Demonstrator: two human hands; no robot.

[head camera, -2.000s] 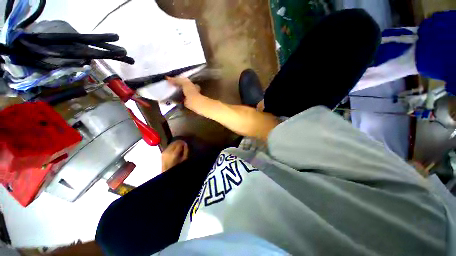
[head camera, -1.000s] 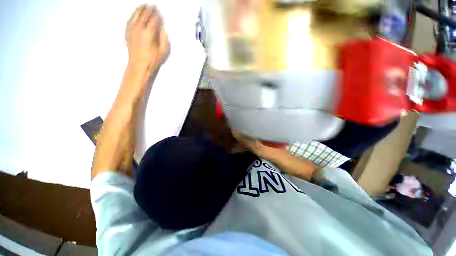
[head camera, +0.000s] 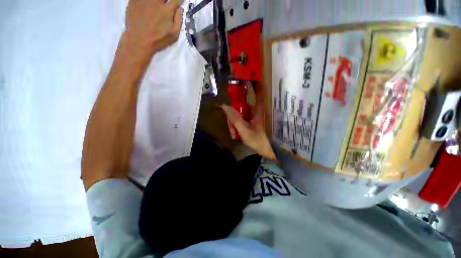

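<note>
The cutting machine (head camera: pixel 349 101) fills the right side; its silver and tan motor body carries stickers and a "KSM-3" label. My right hand (head camera: pixel 247 128) is on the red machine handle (head camera: pixel 237 95), low on the motor side and partly hidden by the body. The narrow upright metal at the machine's front (head camera: pixel 221 45) stands at the edge of the fabric lay. My left hand (head camera: pixel 154 22) rests on the lay's white top sheet (head camera: pixel 55 101), left of this upright. Its fingertips are bent and partly cut off by the top edge.
My dark-clad knee (head camera: pixel 189 201) is below the lay's near edge. Brown table surface (head camera: pixel 210 118) shows between the lay and the machine, and again at the bottom left. A red part (head camera: pixel 440 179) and some metal sit at the far right.
The machine looks larger and its motor labels now face me. My left hand is nearer the upright. The dark bar on the sheet no longer shows. My right hand is now visible on the red handle.
</note>
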